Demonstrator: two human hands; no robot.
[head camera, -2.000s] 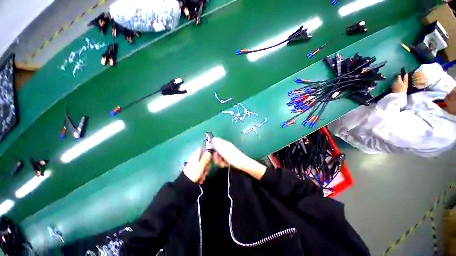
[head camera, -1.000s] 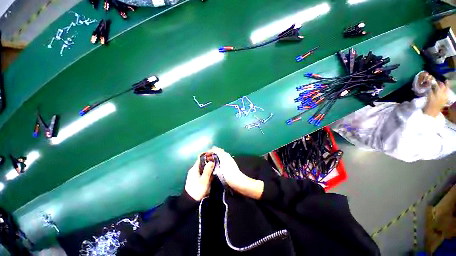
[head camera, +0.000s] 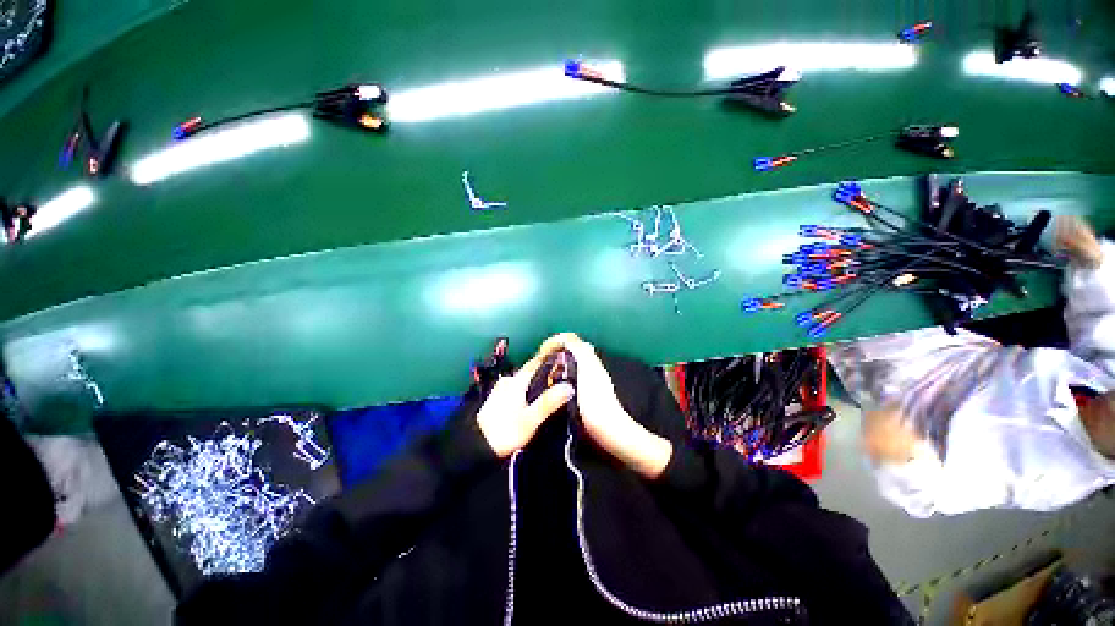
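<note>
My left hand (head camera: 516, 413) and my right hand (head camera: 615, 422) are together in front of my chest at the bench edge. Both are closed around a small dark end piece (head camera: 558, 371) with a copper-orange spot, mostly hidden by the fingers. A black piece with a reddish tip (head camera: 493, 363) shows just left of my left hand, at the bench edge; I cannot tell if it belongs to the held piece. Small silvery-white parts (head camera: 662, 236) lie scattered on the bench ahead to the right.
A pile of leads (head camera: 942, 251) lies on the bench at right, beside a person in white sleeves (head camera: 978, 410). A red crate (head camera: 803, 459) of leads is below. A black tray (head camera: 141, 446) of silvery parts is at left, by a blue bin (head camera: 391, 438). Leads lie on the belt (head camera: 306, 232).
The view has turned, bringing the black tray and blue bin further into sight. My hands stay together around the dark piece. The neighbouring person's hands have moved apart.
</note>
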